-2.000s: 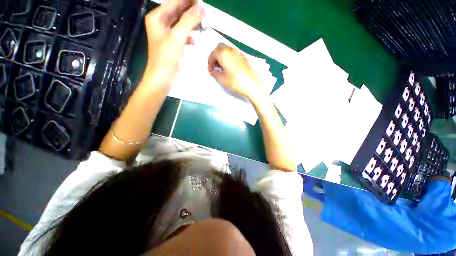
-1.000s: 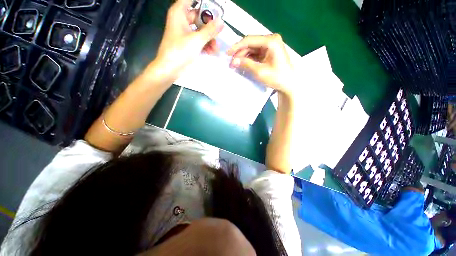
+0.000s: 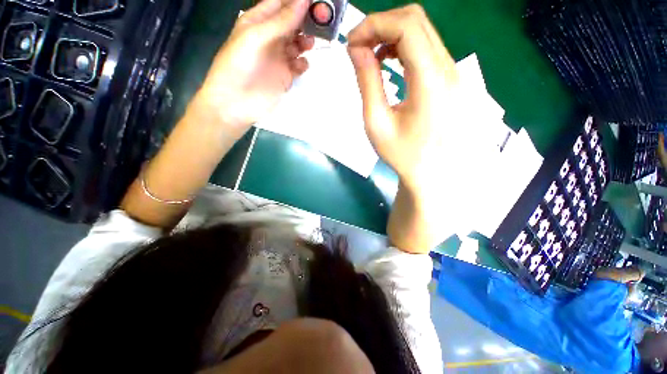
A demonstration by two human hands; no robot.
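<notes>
My left hand [image 3: 256, 62] is at the upper middle, holding a small grey camera housing [image 3: 338, 20] in the fingertips near the frame's top edge. The housing has a round dark-rimmed opening with a pinkish fingertip-like patch showing in it. My right hand [image 3: 409, 102] is just right of the housing, thumb and forefinger curled towards each other beside it. I cannot tell whether a small piece is between them. Bright white sheets [image 3: 329, 109] lie under and between the hands, their details washed out.
A black blister tray [image 3: 88, 131] with rounded-square pockets is at the left. More white sheets [image 3: 486, 175] lie on the green mat [image 3: 314, 182]. A black tray of small white parts [image 3: 559, 212] and stacked black trays [image 3: 600, 58] are at the right. A person's blue sleeve [image 3: 541, 314] is at lower right.
The housing has come into clear view in my left hand and turned, its opening facing the camera. My right hand has moved up and right, then close beside the housing.
</notes>
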